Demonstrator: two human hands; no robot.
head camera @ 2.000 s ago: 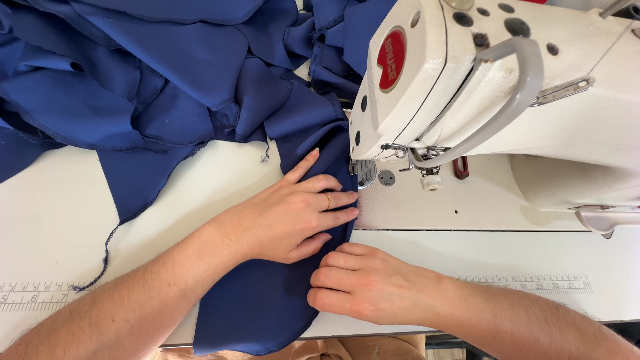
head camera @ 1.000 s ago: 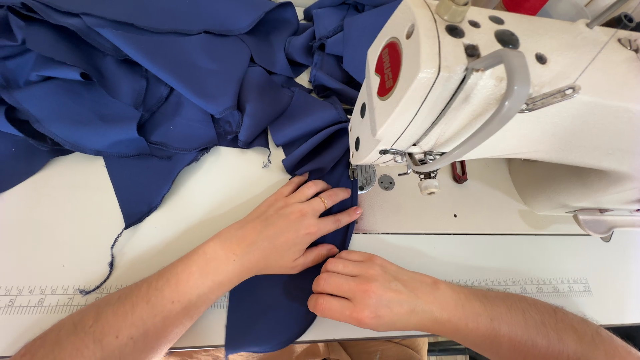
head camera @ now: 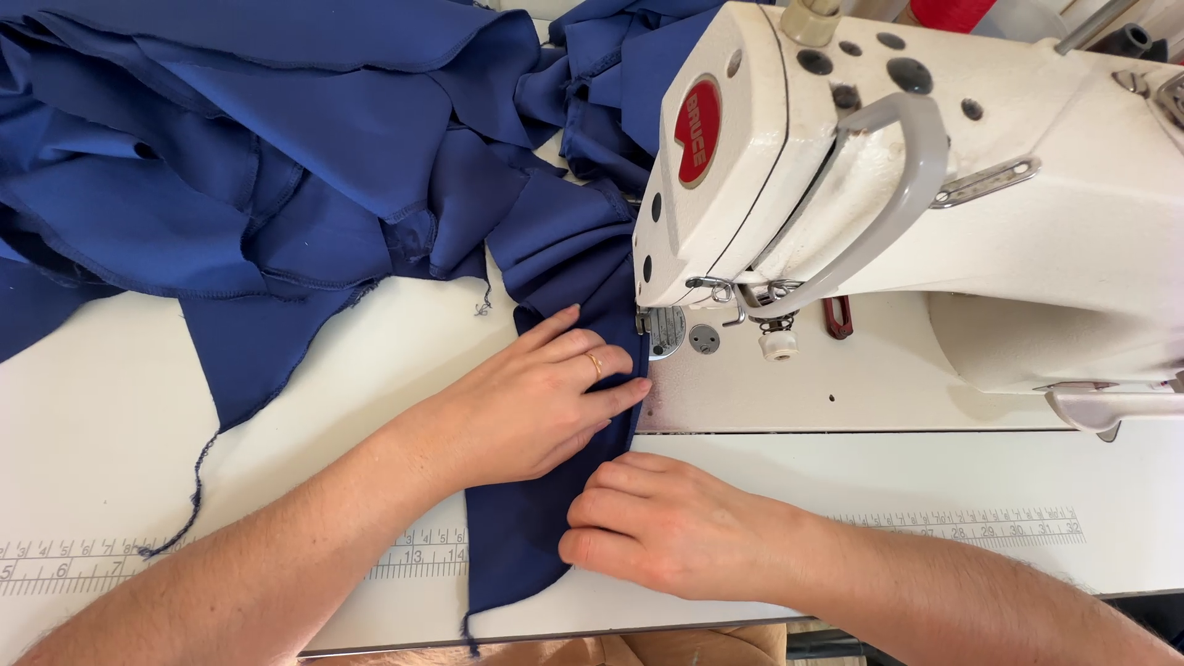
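A length of navy blue fabric (head camera: 518, 546) runs from the table's front edge up beneath the presser foot (head camera: 644, 321) of a white Bruce sewing machine (head camera: 1045, 222). My left hand (head camera: 546, 398), with a ring on one finger, lies on the cloth just before the foot, its fingers spread and their tips near the right edge. Nearer the table's front, my right hand (head camera: 647, 523) has its fingers curled and pinches that same edge. The fingertips of the right hand are partly hidden. The needle cannot be made out.
More blue fabric (head camera: 305, 157) with overlocked edges is heaped at the back left, and loose threads hang from it. Ruler markings (head camera: 980, 527) run along the front of the white table. A dark red metal piece (head camera: 838, 316) lies on the machine bed. A red thread cone (head camera: 953, 11) stands behind.
The fabric has moved away from me under the presser foot, and its front end has drawn up from the table's edge. Both hands remain in nearly the same places.
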